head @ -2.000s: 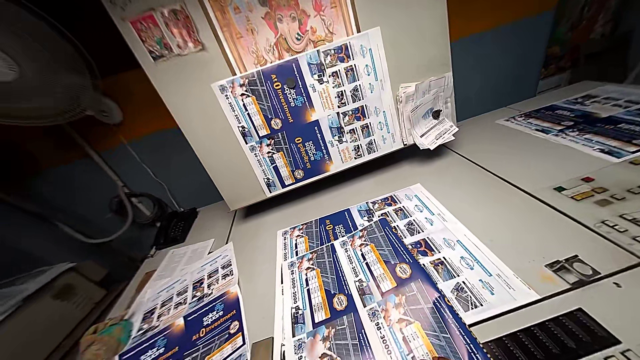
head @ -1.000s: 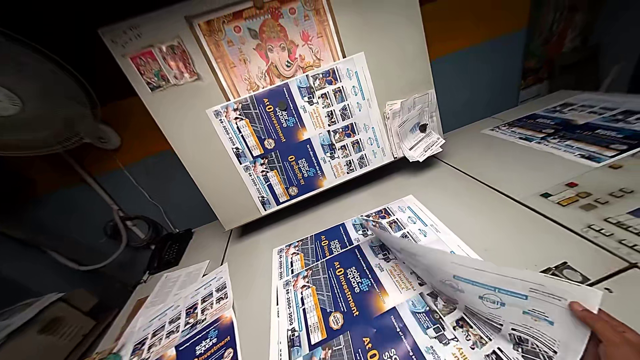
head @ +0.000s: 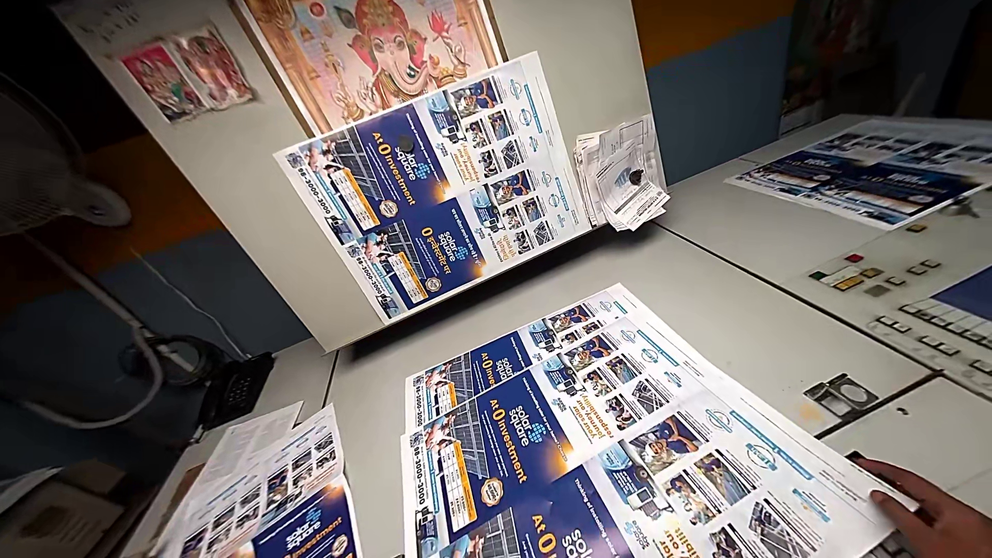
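Note:
Large printed sheets in blue and white (head: 573,465) lie overlapping on the grey console top in front of me. My right hand (head: 922,504), at the lower right, pinches the right edge of the top sheet between thumb and fingers. My left hand is out of the frame. A similar printed sheet (head: 434,194) is held by a round black magnet (head: 406,144) on the upright grey panel. To the lower left, more printed sheets (head: 287,496) rest in a pile.
Clipped papers (head: 624,174) hang at the panel's right edge. Another printed sheet (head: 868,170) lies at the right, behind a row of console buttons (head: 852,277). A metal fitting (head: 845,394) is set into the console. A fan (head: 54,163) and a black telephone-like device (head: 236,387) are at the left.
One second ago my right hand held up a sheet whose edge was folded over; now that sheet lies flatter over the others. Two seconds ago no hand was plain at the right.

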